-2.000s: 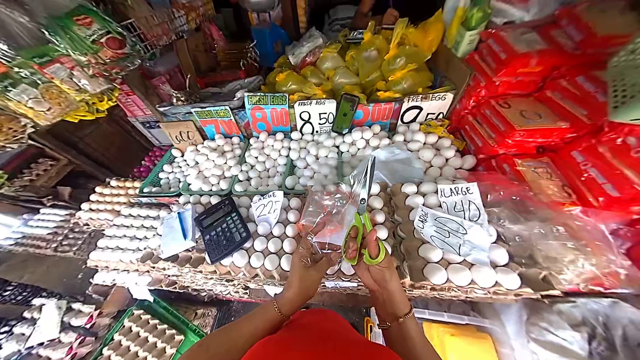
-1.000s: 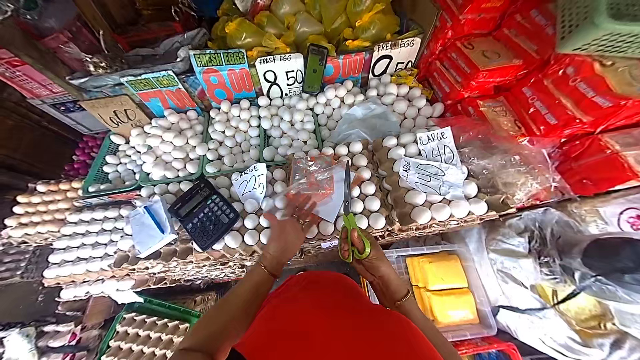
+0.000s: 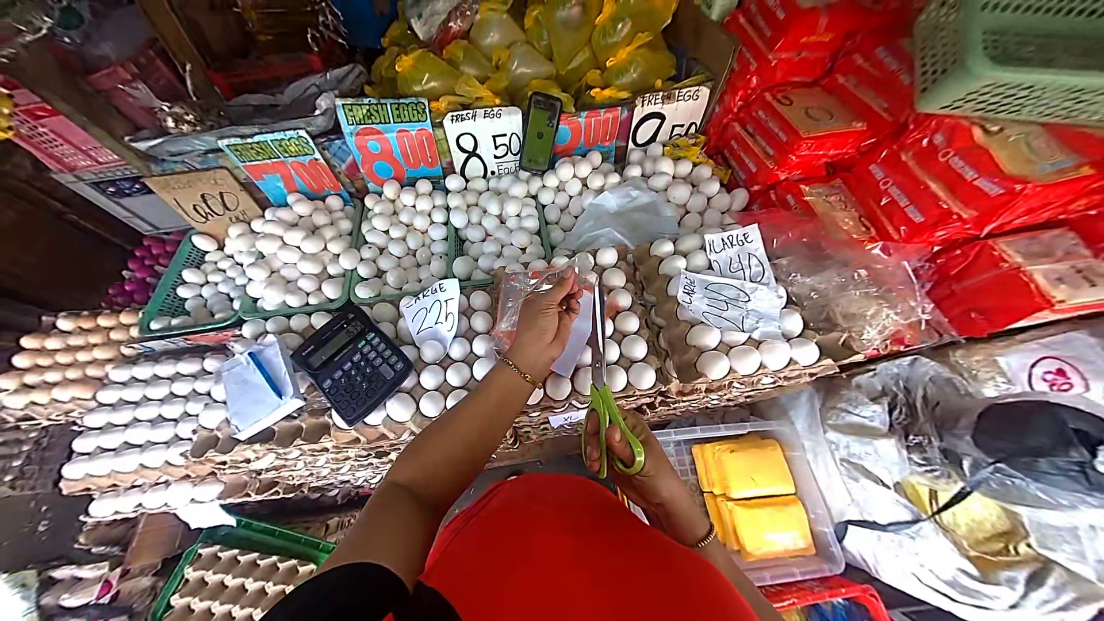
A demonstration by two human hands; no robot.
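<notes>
My right hand (image 3: 634, 461) grips the green handles of a pair of scissors (image 3: 601, 379), whose blades point away from me over trays of white eggs (image 3: 483, 371). My left hand (image 3: 552, 319) is closed on the edge of a clear plastic packet (image 3: 522, 289) with reddish parts, just left of the blade tips. A pale strip (image 3: 573, 336) hangs below the left fingers, beside the blades. Left of the hands lie a black calculator (image 3: 354, 362), a handwritten price card (image 3: 431, 317) and a folded paper with a blue pen (image 3: 263, 375).
Green baskets of eggs (image 3: 345, 293) stand behind, with price signs (image 3: 388, 142) and a phone (image 3: 541, 129). Red plastic packs (image 3: 914, 185) are piled at right. Near my right arm is a clear bin (image 3: 832, 517) of yellow packets; an egg-tray crate (image 3: 168, 595) sits lower left.
My left hand was spread low beside the packet a second ago; it has moved up and its fingers have closed on the packet's edge. The scissors remain in my right hand.
</notes>
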